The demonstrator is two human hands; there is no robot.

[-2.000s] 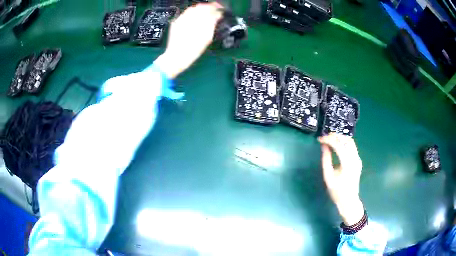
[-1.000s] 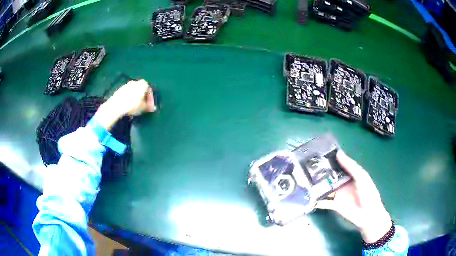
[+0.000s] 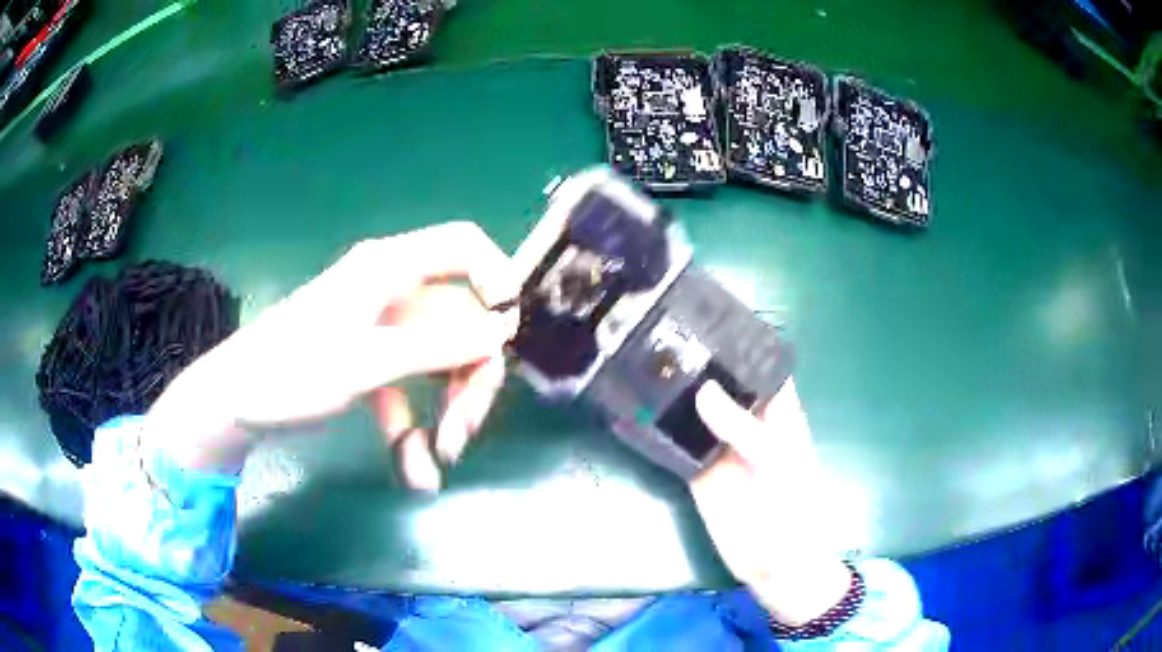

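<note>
An opened camera unit (image 3: 682,350) lies tilted in the middle of the view. Its grey control panel half, with a small dark screen, is at the lower right. The other half (image 3: 599,283), dark inside with a pale rim, is at the upper left and blurred. My right hand (image 3: 765,490) grips the panel half, thumb on its face by the screen. My left hand (image 3: 440,318) is at the left rim of the pale-rimmed half, fingers bent. A thin dark line, possibly a sealing gasket, shows at its fingertips; whether it is held is unclear.
A black gasket pile (image 3: 128,338) is at the left. Three board-side-up units (image 3: 775,117) stand in a row at upper right. Pairs of units lie at far left (image 3: 102,214) and top left (image 3: 338,36). A brown cardboard box (image 3: 261,622) shows below the table edge.
My left hand has moved right from the gasket pile to the unit. My right hand has brought the open unit left and up, and turned it. The view has shifted, so the waiting units appear higher.
</note>
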